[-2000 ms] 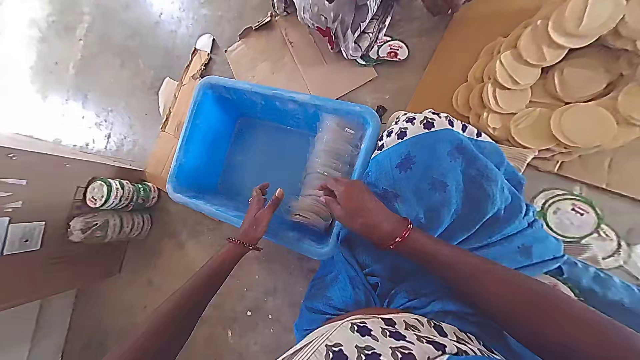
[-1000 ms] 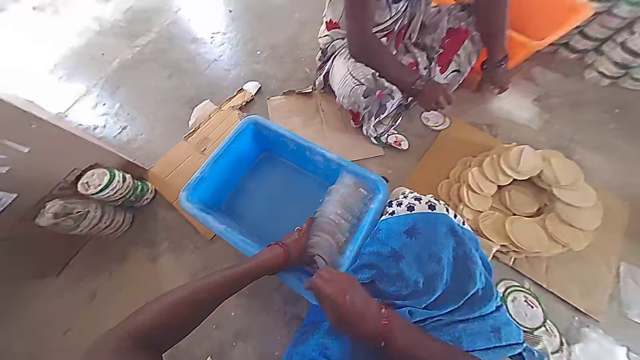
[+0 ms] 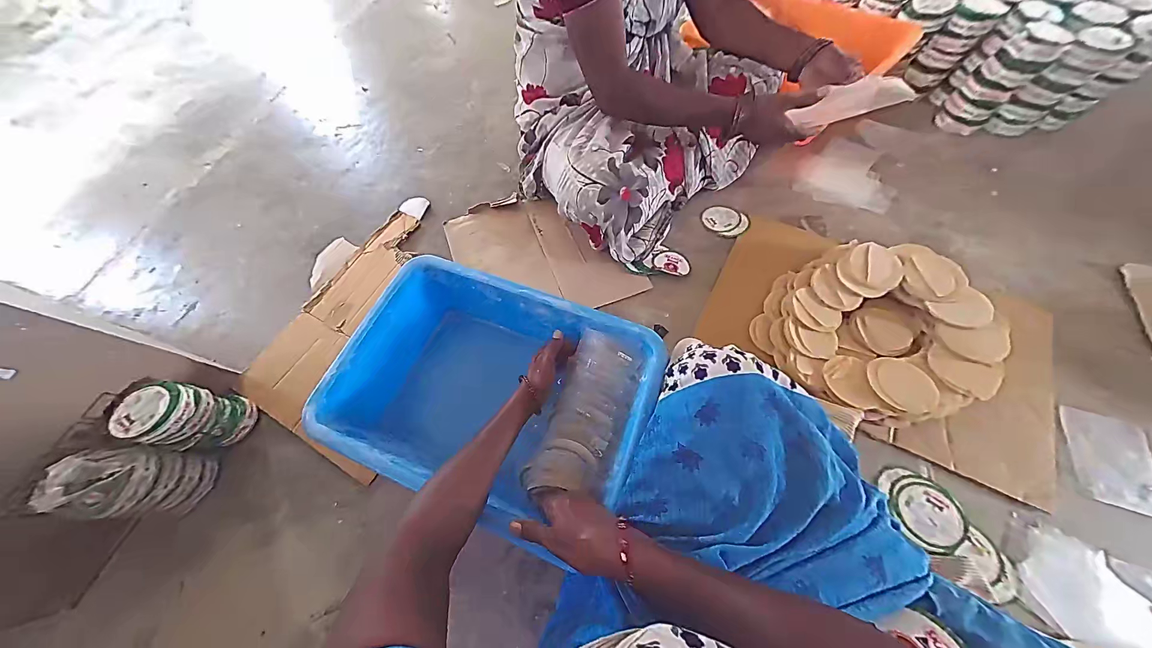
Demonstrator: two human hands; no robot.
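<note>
A blue plastic tub (image 3: 360, 450) rests by my lap. Along its right side lies a row of thin round discs in clear plastic (image 3: 585, 405). My left hand (image 3: 547, 367) reaches into the tub with its fingertips at the far end of this row; how firmly it touches is unclear. At the near end, my right hand (image 3: 576, 533) has its fingers against or under the last discs, thumb apart over the tub's near rim. Some of its fingers are hidden.
Tan round discs (image 3: 900, 378) lie in a ring on cardboard (image 3: 1017, 450) at right. Packed printed discs (image 3: 180, 414) stand at left. Opposite, a person (image 3: 621, 171) holds a whitish sheet (image 3: 850, 101) beside an orange tub (image 3: 855, 36) and stacked packs (image 3: 1017, 81). Loose printed discs (image 3: 931, 513) lie near my lap.
My left hand has moved from the row's near part to its far end. The other person's hands now hold a whitish sheet. The view has shifted, showing more of that person.
</note>
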